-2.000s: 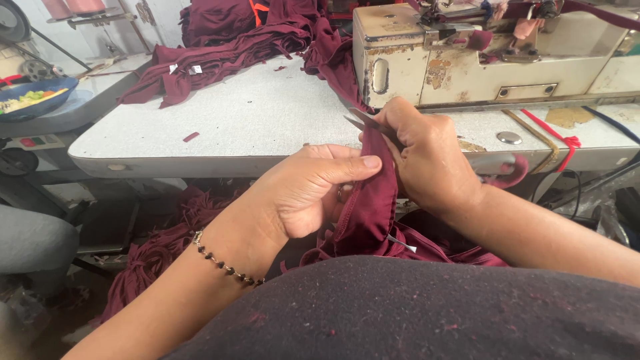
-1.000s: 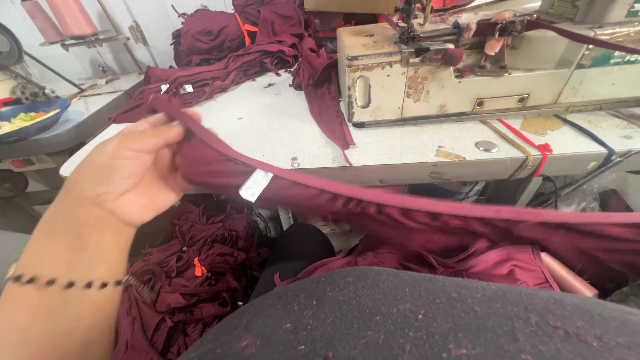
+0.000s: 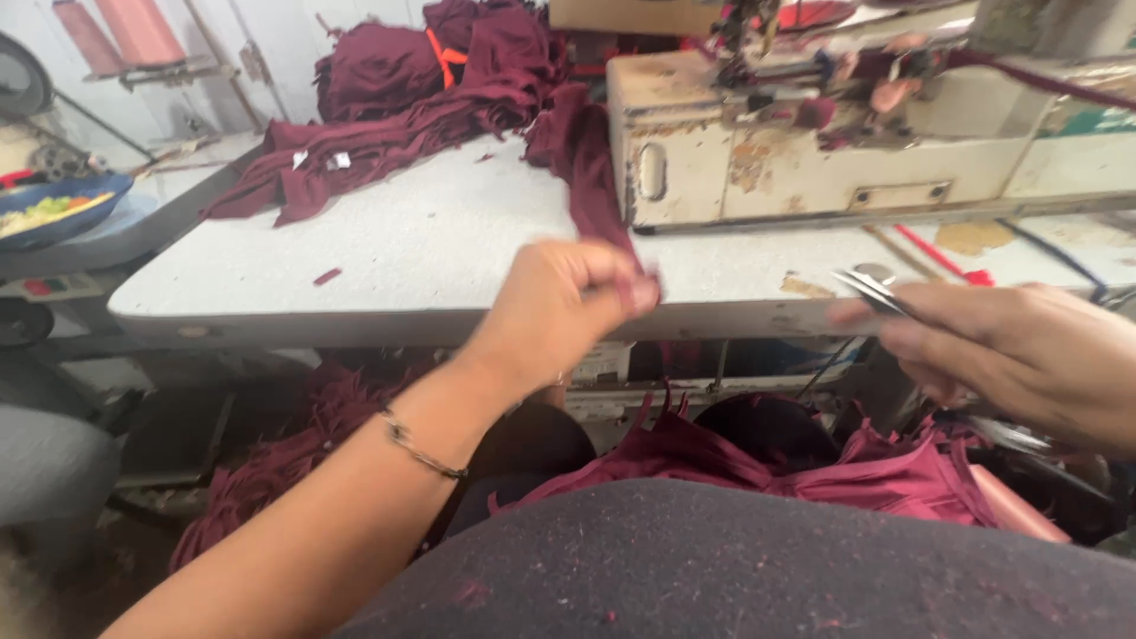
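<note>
Near the table's front edge, my left hand (image 3: 568,311) pinches the lower end of a maroon fabric strip (image 3: 590,177), which hangs over the tabletop beside the sewing machine. Thread snips or small scissors (image 3: 874,293) with pale metal blades point left out of my right hand (image 3: 1003,346), whose fingers are closed round them; their handle is hidden. Maroon garment pieces (image 3: 692,461) lie across my lap, below both hands. More maroon strips (image 3: 382,151) are heaped at the back left of the table, with small white labels on them.
An industrial sewing machine (image 3: 799,151) with worn paint stands at the back right. Red, tan and dark bands (image 3: 932,253) cross the table edge. At far left is a blue bowl of food (image 3: 62,209). A maroon fabric heap (image 3: 275,479) lies below the table at left.
My left hand has moved right from the left side, where it held a long maroon piece, and now grips the hanging strip's end. My right hand with the snips is back in view.
</note>
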